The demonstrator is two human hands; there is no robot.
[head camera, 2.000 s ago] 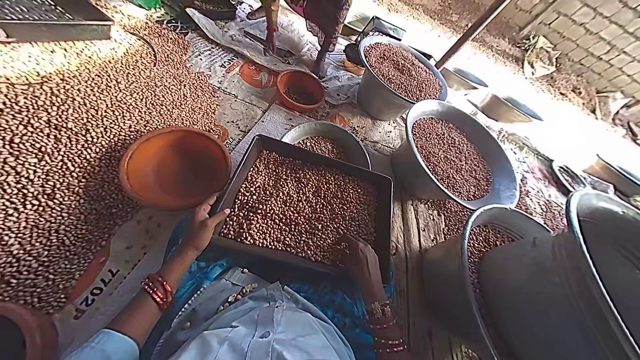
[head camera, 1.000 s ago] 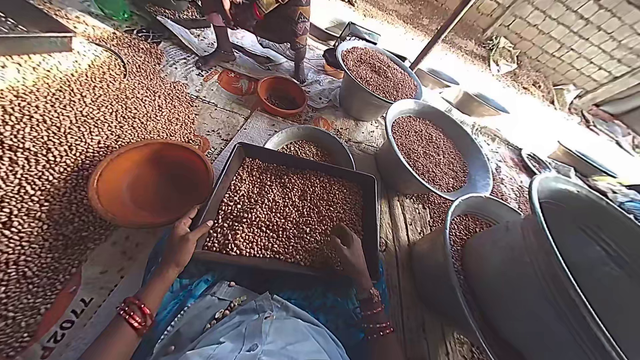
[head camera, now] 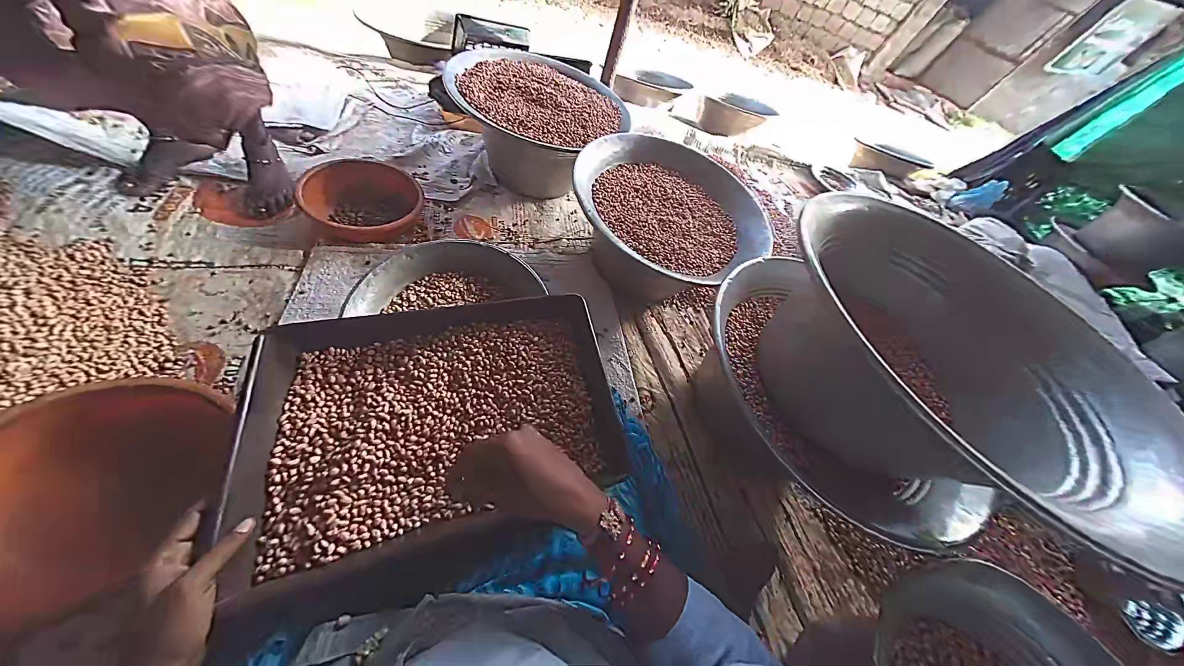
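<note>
A dark rectangular tray (head camera: 242, 444) full of brown nuts or beans (head camera: 398, 416) rests over my lap. My left hand (head camera: 190, 573) grips the tray's left edge, thumb and a finger at the rim. My right hand (head camera: 518, 476) lies on the nuts near the tray's front right, its fingers curled and partly hidden, so whether it holds any cannot be told. An orange bowl (head camera: 102, 490) stands against the tray's left side. Behind the tray is a shallow metal basin (head camera: 365, 287) with more nuts.
Metal tubs of nuts (head camera: 532, 166) (head camera: 606, 231) stand behind and to the right, with a large tilted metal basin (head camera: 1017, 370) at the right. A small clay bowl (head camera: 314, 199) is near another person's feet (head camera: 264, 185). Loose nuts (head camera: 74, 324) cover the floor at left.
The view has swung right and closer to the tray. My right hand has moved over the nuts, while my left hand stays at the tray's left edge.
</note>
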